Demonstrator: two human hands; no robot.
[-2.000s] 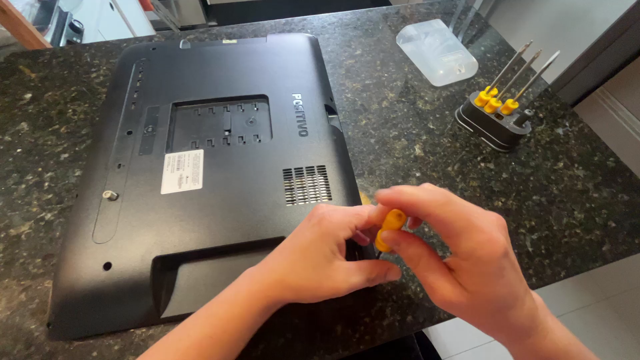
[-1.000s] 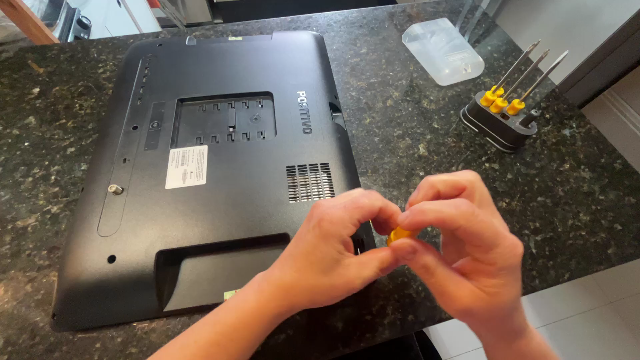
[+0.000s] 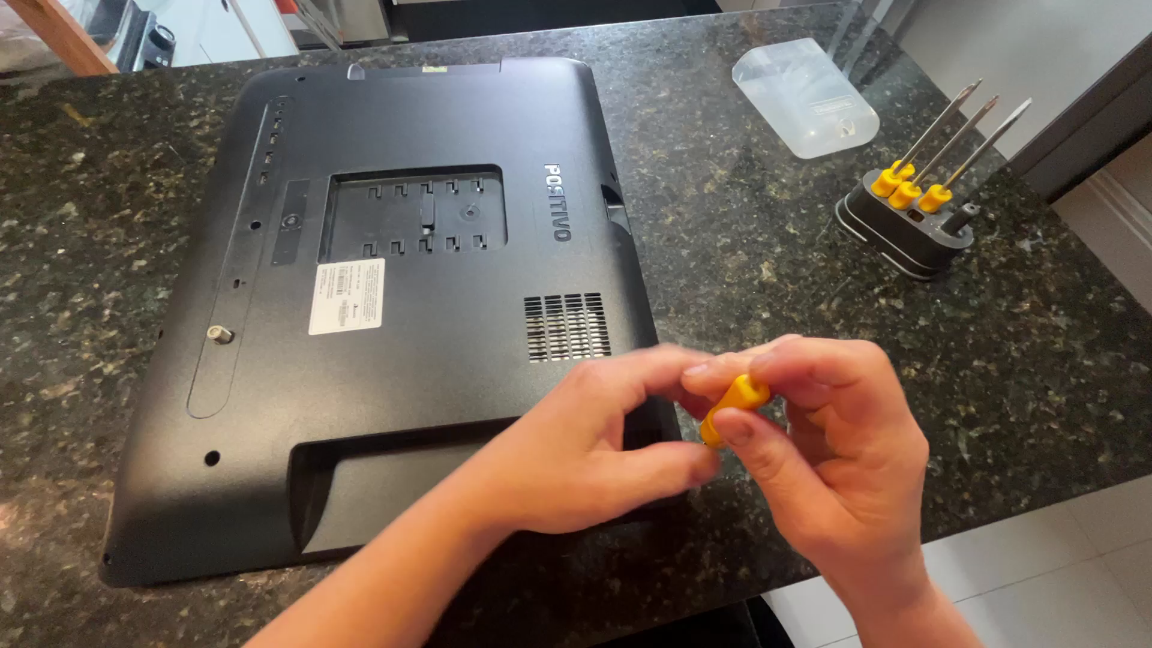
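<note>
My right hand grips a yellow screwdriver handle between thumb and fingers, over the near right corner of a black monitor or all-in-one computer, which lies with its back up. Beside the handle is my left hand, its fingertips close around the handle's far side; whether it grips the handle is unclear. The handle's lower end and any shaft are hidden. At the right, a black screwdriver stand holds several yellow-handled screwdrivers with their tips upward.
A clear plastic cover lies beyond the stand on the dark speckled stone countertop. The counter's near right edge drops to a tiled floor. A metal antenna connector sticks up from the casing's left side.
The yellow handle has turned in my fingers, showing more of its length than one second ago. Both hands have stayed near the casing's right corner.
</note>
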